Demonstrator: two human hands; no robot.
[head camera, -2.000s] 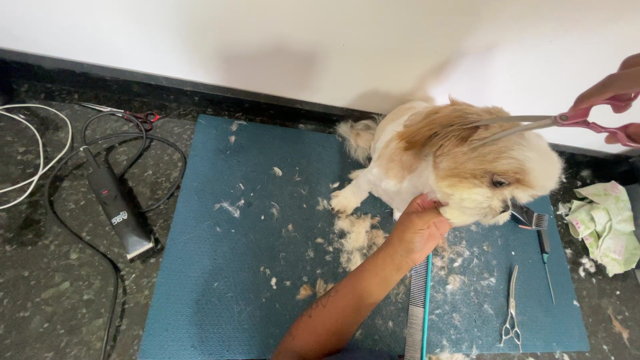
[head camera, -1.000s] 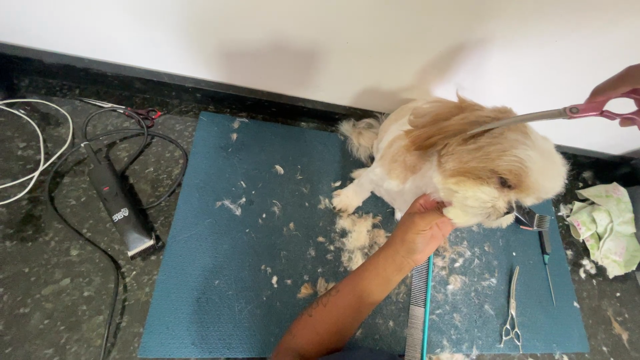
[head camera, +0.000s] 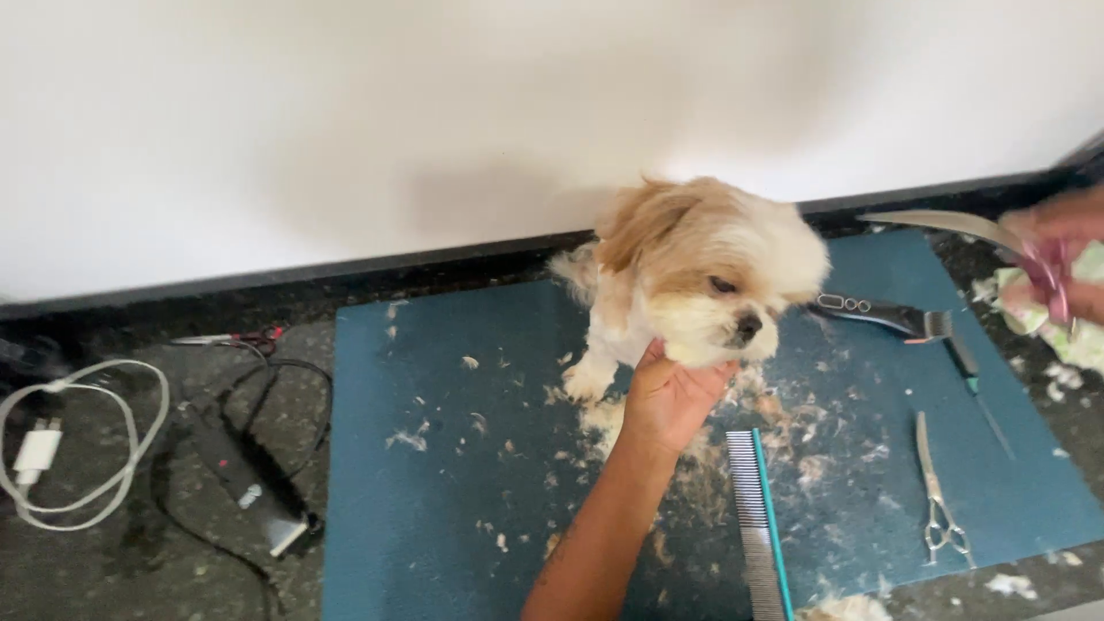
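Observation:
A small white and tan dog (head camera: 707, 267) sits on a blue mat (head camera: 414, 483), its face turned toward the lower right. My left hand (head camera: 677, 392) cups the dog's chin from below. At the right edge, blurred, my right hand (head camera: 1065, 250) grips pink-handled curved scissors (head camera: 957, 222), whose blades look closed and point left, apart from the dog's head. A metal comb with a teal spine (head camera: 763, 526) lies on the mat right of my left forearm. Silver scissors (head camera: 934, 492) rest farther right.
Loose fur (head camera: 690, 466) is scattered over the mat. Behind the dog lies a cordless clipper (head camera: 880, 315) beside a thin-handled tool (head camera: 966, 362). Left of the mat are a corded black clipper (head camera: 246, 479), red-handled scissors (head camera: 228, 338) and a white cable (head camera: 129, 405). A patterned cloth (head camera: 1078, 341) and the wall (head camera: 345, 129) border the area.
The pink-handled scissors have moved away from the dog's head to the right. The dog's head has turned more toward the camera, my left hand still under its chin. The view has shifted.

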